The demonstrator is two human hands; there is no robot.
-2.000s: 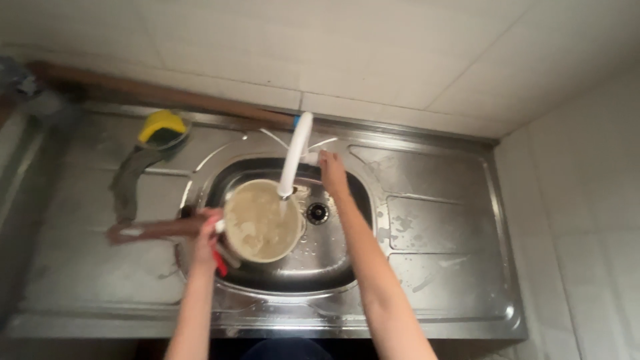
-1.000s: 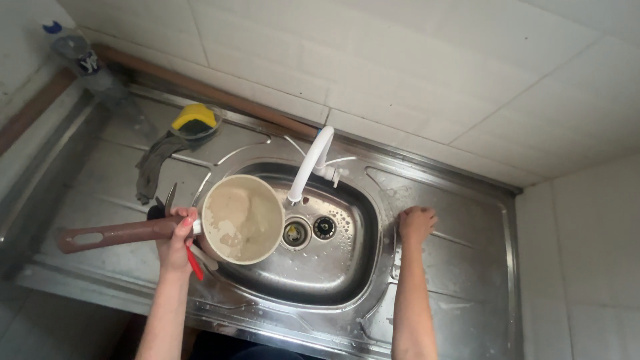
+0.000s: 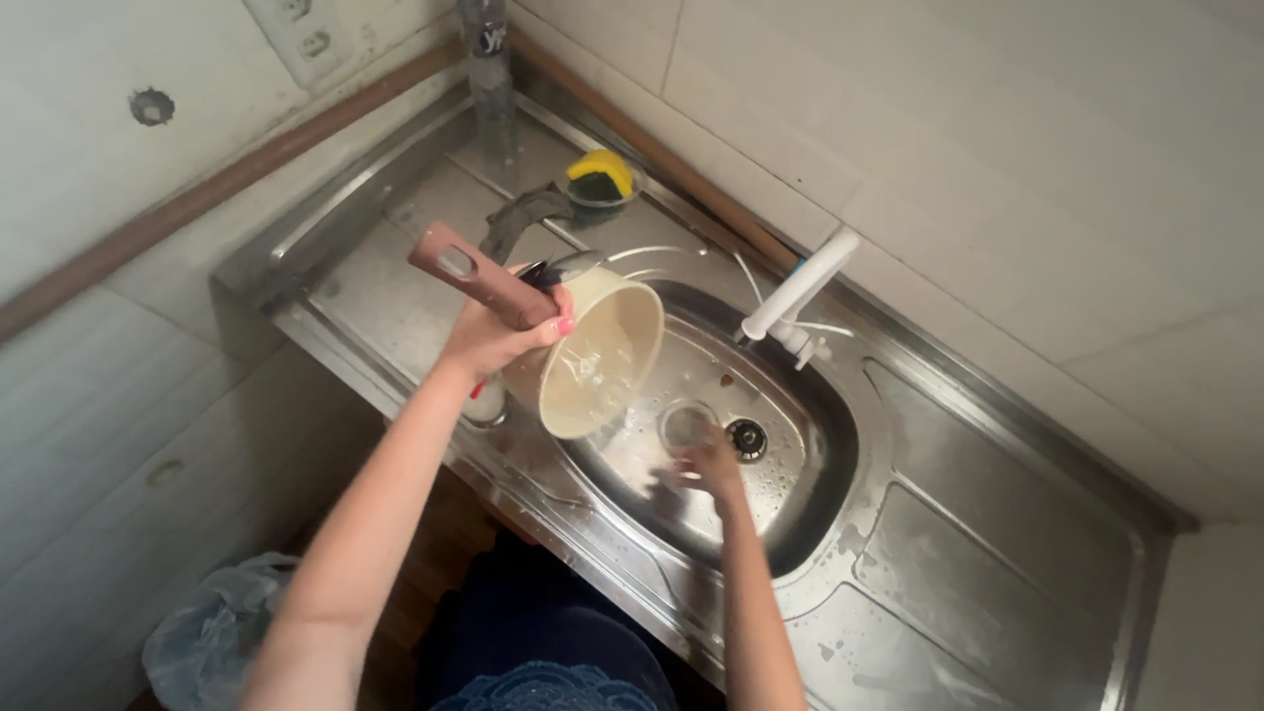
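Observation:
My left hand (image 3: 518, 331) grips the base of the brown handle of a cream-coloured saucepan (image 3: 607, 355). The pan is tilted over the left part of the steel sink basin (image 3: 820, 513), its mouth facing right, with some clear liquid inside. My right hand (image 3: 709, 464) is low in the basin, blurred, fingers spread beside a round drain opening or ring (image 3: 688, 425) and left of the black drain strainer (image 3: 748, 438). Whether its fingertips touch anything is unclear. A white faucet (image 3: 800, 286) reaches over the basin's back edge. A metal utensil (image 3: 573, 267) lies behind the pan, partly hidden.
A yellow and dark green sponge (image 3: 600, 176) sits in a small bowl at the back left, next to a grey cloth (image 3: 523, 212). A clear plastic bottle (image 3: 491, 89) stands in the corner. A plastic bag (image 3: 217, 632) is on the floor at lower left.
My right hand has moved from the right drainboard into the basin. The saucepan, upright before, is now tilted in my left hand, its handle raised. The view has turned.

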